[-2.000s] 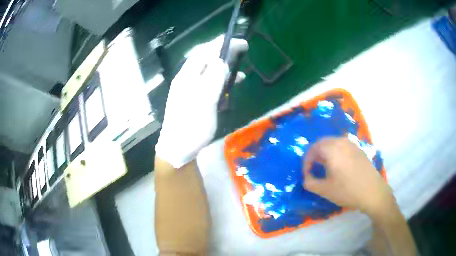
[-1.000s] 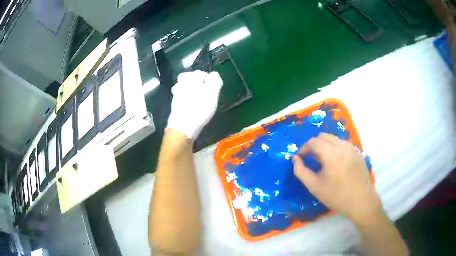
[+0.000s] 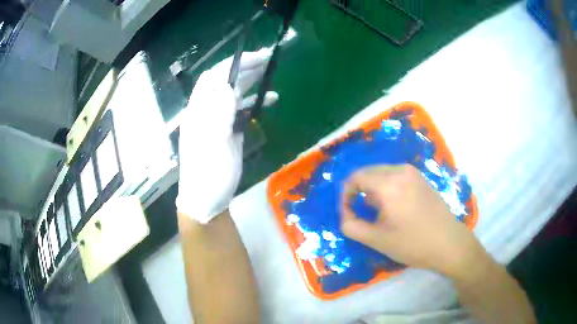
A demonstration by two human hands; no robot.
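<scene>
My left hand (image 3: 212, 142), in a white glove, holds a black phone frame (image 3: 271, 69) on edge above the green conveyor belt (image 3: 322, 82). The frame's far end is blurred at the top edge of the picture. My bare right hand (image 3: 405, 218) is over the orange tray (image 3: 292, 237). Its thumb and index finger curl together in a ring over the heap of small blue parts (image 3: 367, 152). Motion blur hides whether a part is between the fingertips.
A white fixture block (image 3: 130, 101) with a row of black-bordered places and cream-yellow plates (image 3: 114, 237) stands at left. Another black frame (image 3: 414, 28) lies on the belt at the top. White cover (image 3: 500, 107) lies under the tray. A blue object (image 3: 541, 16) is at top right.
My left hand was low over a frame on the belt; it now holds a frame raised on edge. The fixture's near end, which showed a black-bordered piece, is now bare white. My right hand stays over the tray.
</scene>
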